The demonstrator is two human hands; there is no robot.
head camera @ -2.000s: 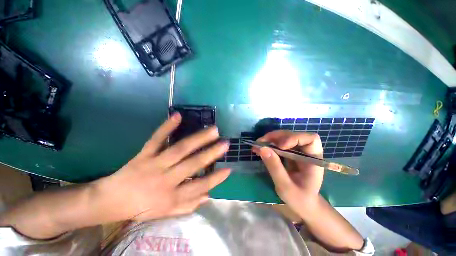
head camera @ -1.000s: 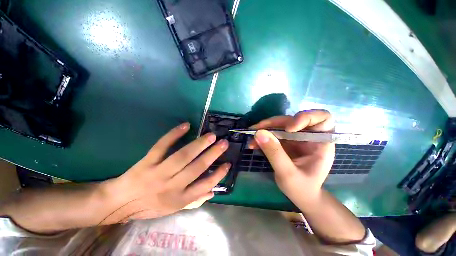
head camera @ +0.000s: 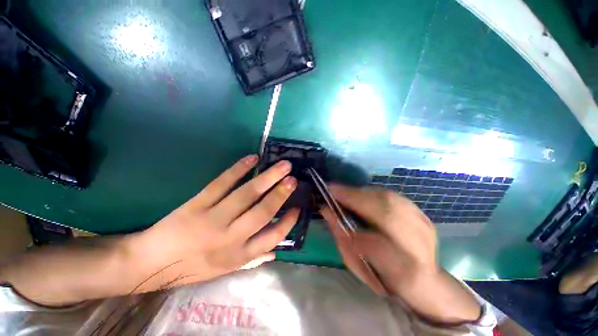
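Note:
A black phone housing [head camera: 295,152] lies on the green bench in front of me, partly covered by my hands. My left hand [head camera: 223,220] lies over its left side, fingers spread and fingertips pressing on it. My right hand [head camera: 387,236] is slightly blurred and holds silver tweezers [head camera: 334,205]. The tweezer tips are at the inside of the housing's upper part. Whether they carry a pad cannot be told. The sheet of small black pads [head camera: 452,195] lies right of the housing, its left part hidden behind my right hand.
Another black housing [head camera: 262,42] lies at the top centre across the pale seam. More housings lie at far left [head camera: 39,111] and far right [head camera: 564,223]. A white rail [head camera: 538,49] curves at upper right. Another person's arm [head camera: 580,279] shows at lower right.
The tweezers have moved from the pad sheet to the housing and turned from nearly level to steep, as my right hand rotated. My left hand stays on the housing.

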